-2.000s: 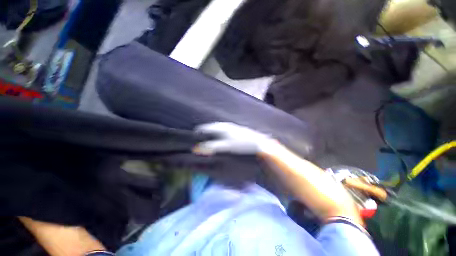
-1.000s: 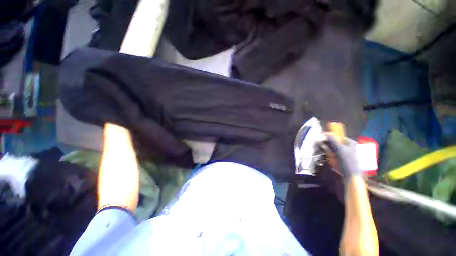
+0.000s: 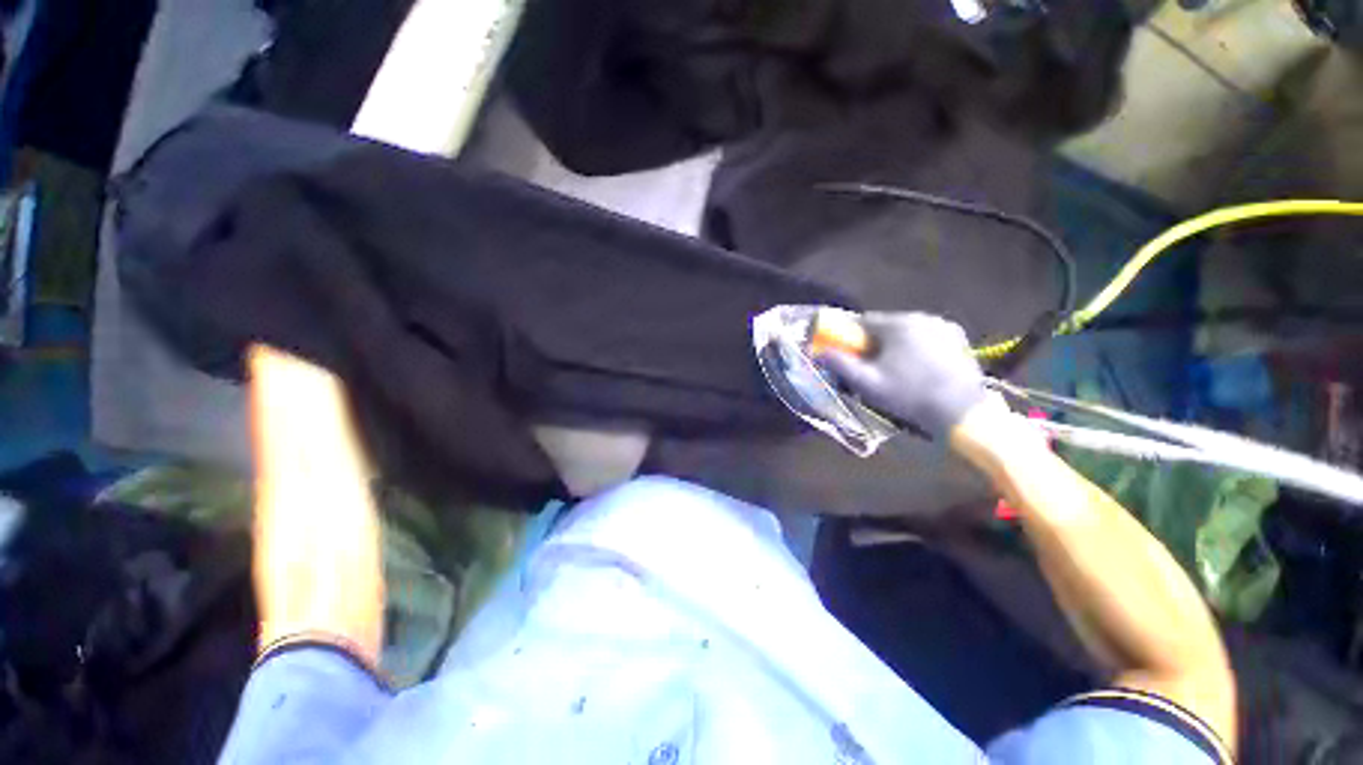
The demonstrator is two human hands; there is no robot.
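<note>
A black garment (image 3: 628, 299) is drawn over the long padded form, whose dark rounded end (image 3: 172, 209) is at the left. My right hand (image 3: 915, 366), in a grey glove, holds the tan handle of a silver steam iron (image 3: 807, 392). The iron is at the garment's right end; whether its sole touches the cloth is hard to tell. My left forearm reaches up to the garment at the left; the hand itself is hidden under or behind the dark cloth, so its grip does not show.
A yellow hose (image 3: 1196, 224), a white hose (image 3: 1196, 446) and a black cord (image 3: 1031, 224) run right of the iron. A white bar (image 3: 441, 75) and crumpled black cloth (image 3: 628, 90) lie beyond the form. Part of the red iron rest (image 3: 1008, 508) shows below my right wrist. Green sacking (image 3: 1233, 523) is at the right.
My right hand first left the cloth and took hold of the iron, then moved it left off its rest to the garment. The garment, first bunched in front, now covers the form.
</note>
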